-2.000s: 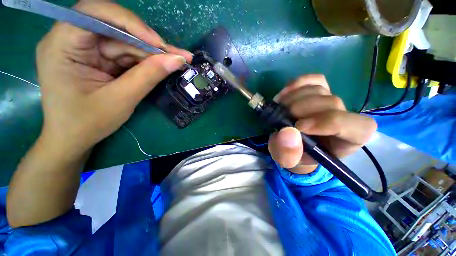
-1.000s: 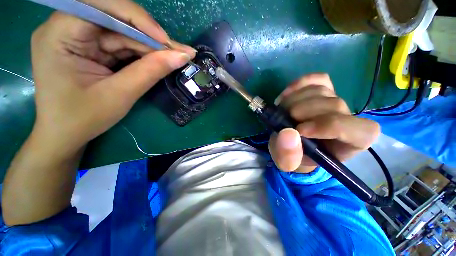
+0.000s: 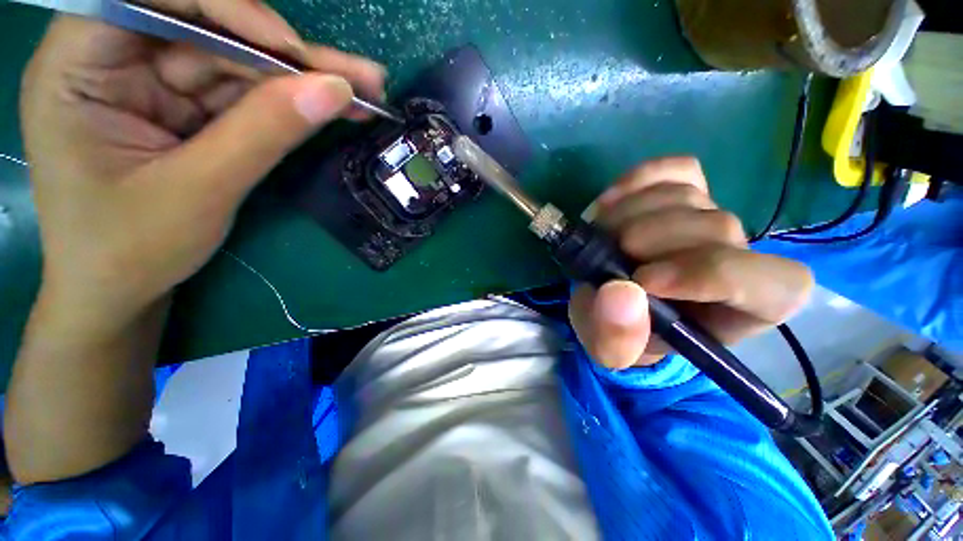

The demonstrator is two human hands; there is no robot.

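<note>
My left hand point(image 3: 180, 159) holds the tweezers point(image 3: 227, 44), whose tip reaches the upper left edge of the device housing point(image 3: 372, 199). The open black housing lies on the dark flat work fixture point(image 3: 465, 87) and shows the circuit board point(image 3: 423, 172) with white squares and a greenish chip. My right hand point(image 3: 686, 259) holds the soldering iron point(image 3: 591, 254) by its black handle. The iron's tip end is over the housing's upper right part; I cannot tell whether it touches the board.
Solder wire point(image 3: 277, 296) curves over the green mat point(image 3: 591, 116) at lower left. The brown tip-cleaning pot point(image 3: 739, 30) stands at upper right, beside a yellow item point(image 3: 845, 137) and black cords. A blue sleeve point(image 3: 898, 269) shows at the right. Pale specks lie on the mat.
My left hand has moved left, away from the housing, and more of the tweezers' tip and the housing's left side show. The iron has stayed almost in place.
</note>
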